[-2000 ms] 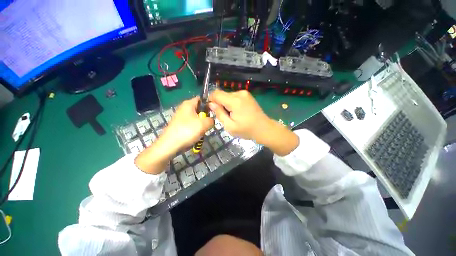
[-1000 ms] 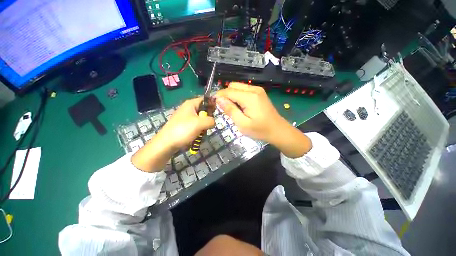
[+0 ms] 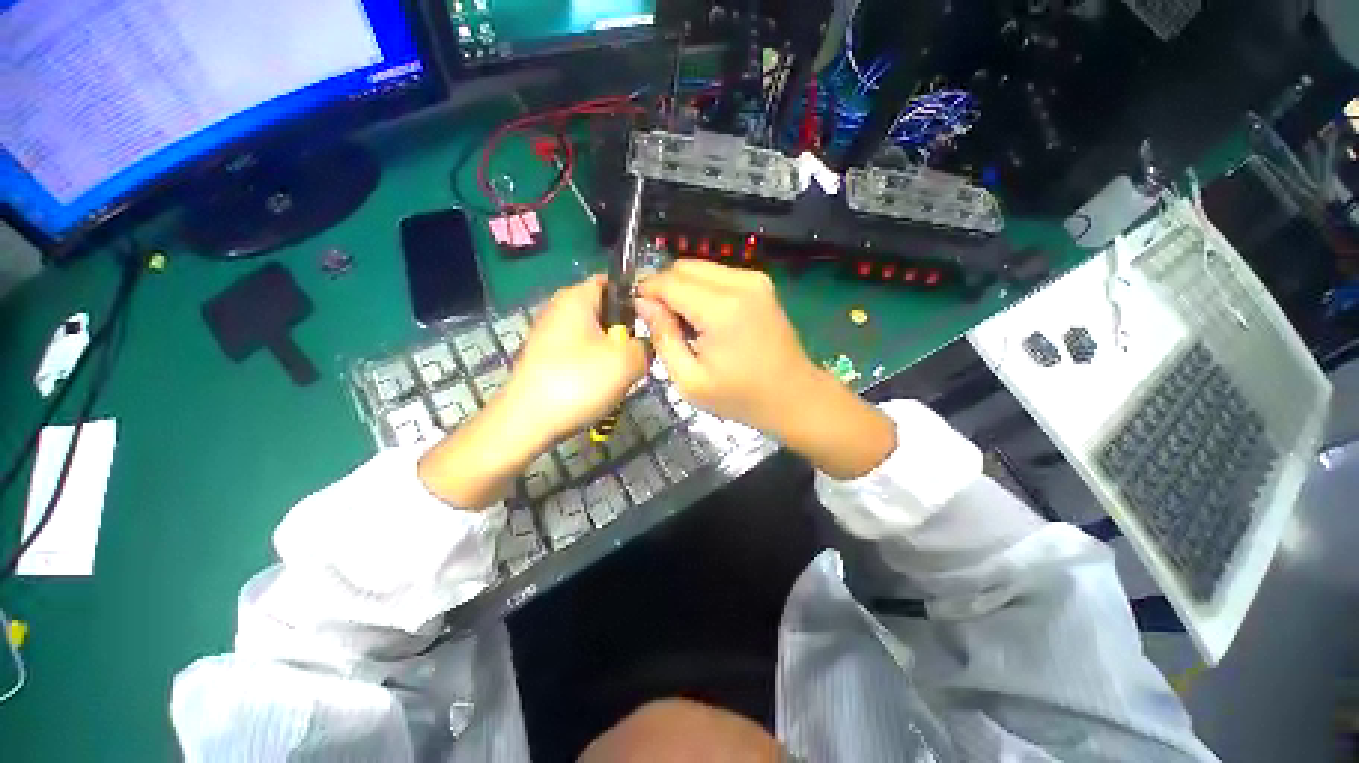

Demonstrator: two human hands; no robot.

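My left hand [image 3: 569,362] is closed around the long-nose pliers [image 3: 626,251], whose jaws point up and away toward the test fixture. A bit of the yellow-and-black handle shows below the hand. My right hand [image 3: 726,331] is beside the pliers, thumb and fingers pinched together near the base of the jaws. Whether they hold a small part is hidden by the fingers. The clear blister tray [image 3: 561,517] with pale square modules lies under both hands and the left forearm.
Behind are the black test fixture [image 3: 806,230] with red lights, clear fixture blocks [image 3: 716,163] and wires. A smartphone [image 3: 443,267], pink block [image 3: 514,228] and black paddle-shaped item [image 3: 257,310] lie left. At right, a white stand [image 3: 1009,336] bears dark modules [image 3: 1042,347] and a dark-module tray [image 3: 1189,456].
My right hand has moved slightly left, closer to the pliers. The pliers stand more upright in the picture, and less of their handle shows below my left hand.
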